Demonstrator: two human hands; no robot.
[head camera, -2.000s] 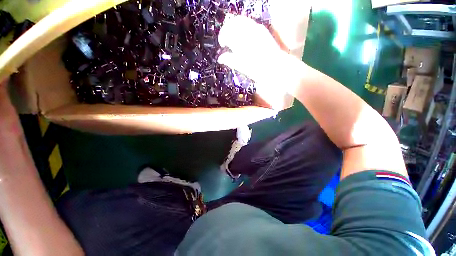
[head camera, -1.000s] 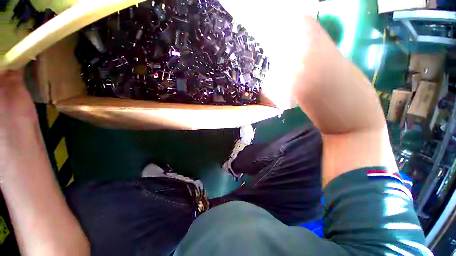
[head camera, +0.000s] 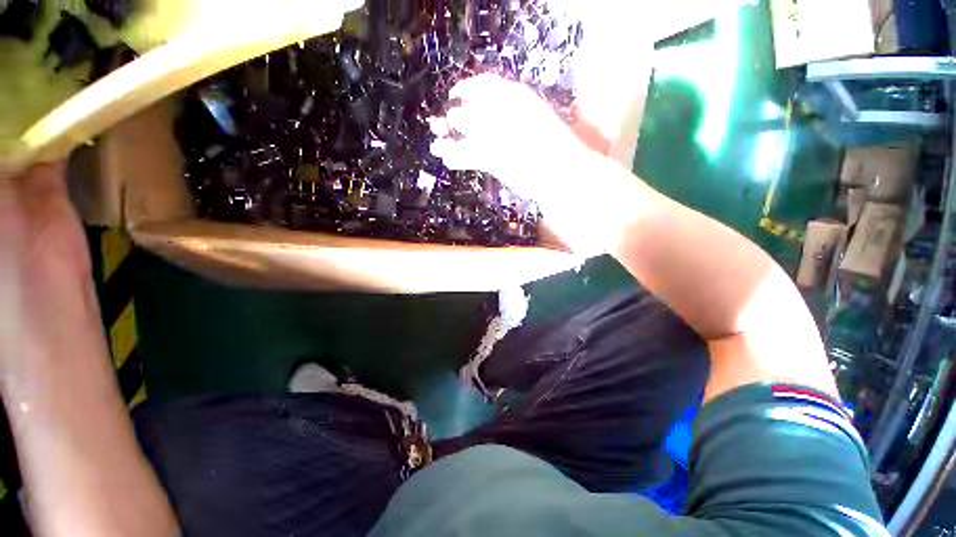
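Observation:
An open cardboard carton (head camera: 346, 262) holds a heap of shiny black components (head camera: 314, 136). The yellow tray (head camera: 199, 65) is at the upper left, over the carton's left part, cut off by the picture's edge, with a few black parts on it. My left hand (head camera: 37, 194) is at the far left against the tray's near rim; its fingers are hidden under the tray. My right hand (head camera: 493, 131) is over the heap, palm side down, washed out by glare. Its fingertips are at the components, and whether it holds one cannot be told.
Green floor (head camera: 241, 325) with yellow-black tape (head camera: 124, 336) lies below and left of the carton. My legs and shoes are in front of it. Brown cartons (head camera: 872, 239) and a metal rack (head camera: 881, 69) stand at right. A blue thing is beside my right thigh.
My right hand went up out of clear view into the glare, then came back down over the heap. The tray and carton now appear slightly further right in the picture.

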